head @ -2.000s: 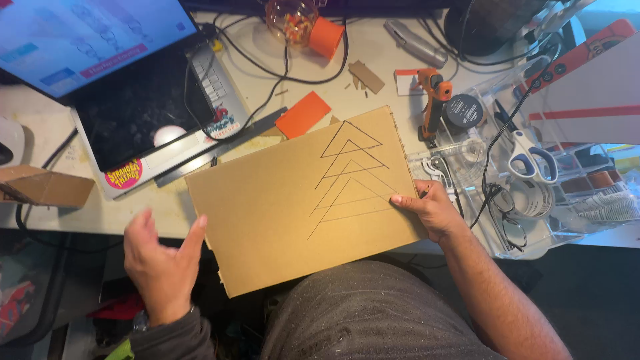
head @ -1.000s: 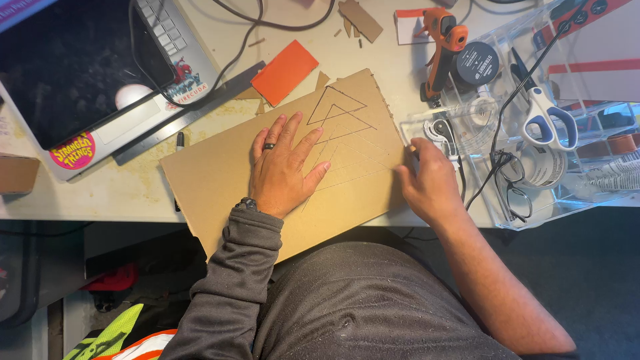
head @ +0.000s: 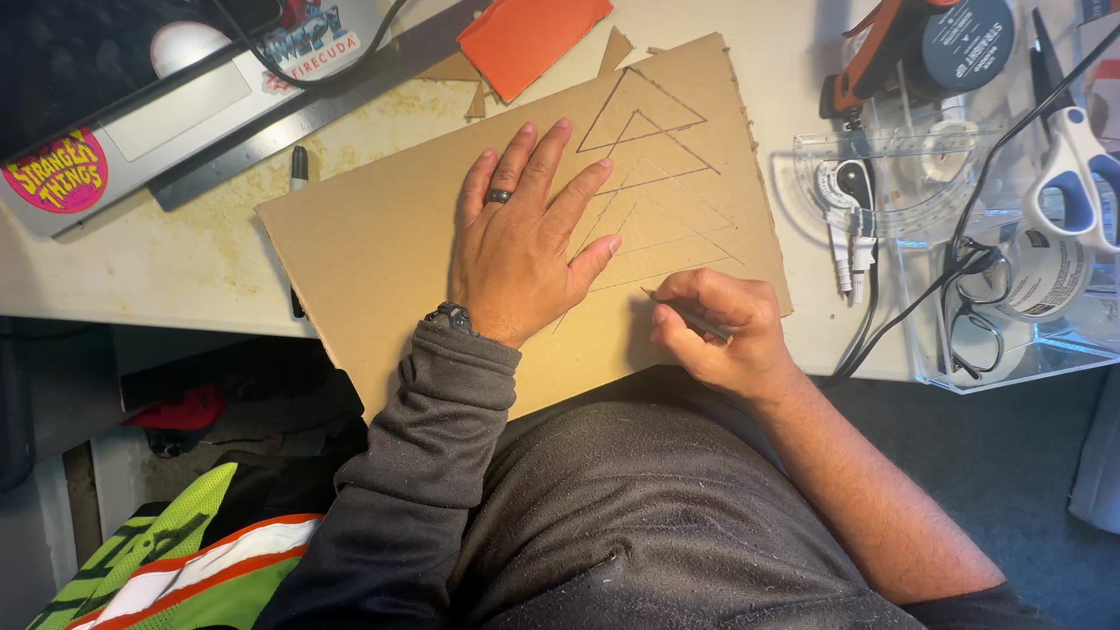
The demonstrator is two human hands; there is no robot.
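Note:
A sheet of brown cardboard (head: 376, 236) lies tilted on the desk and overhangs its front edge. Overlapping triangles are drawn on its right part, the upper two in darker lines, the lower ones fainter. My left hand (head: 525, 232) rests flat on the sheet, fingers spread, just left of the triangles. Between the fingers of my right hand (head: 722, 328) is a short, thin pencil (head: 696, 322), its tip at or just above the cardboard below the lowest line. Most of the pencil is hidden by the fingers.
A laptop (head: 131, 131) and a metal ruler (head: 306, 105) lie at the left, a black marker (head: 299, 166) partly under the sheet. Orange material (head: 529, 39) and cardboard scraps are behind. Rightward are a protractor (head: 892, 219), a compass (head: 847, 197), cables, scissors (head: 1072, 175) and a clear organizer (head: 997, 372) with glasses.
My left hand, off the sheet's left edge two seconds ago, now lies on it. My right hand has moved from the sheet's right edge onto its lower right part. The view has moved closer.

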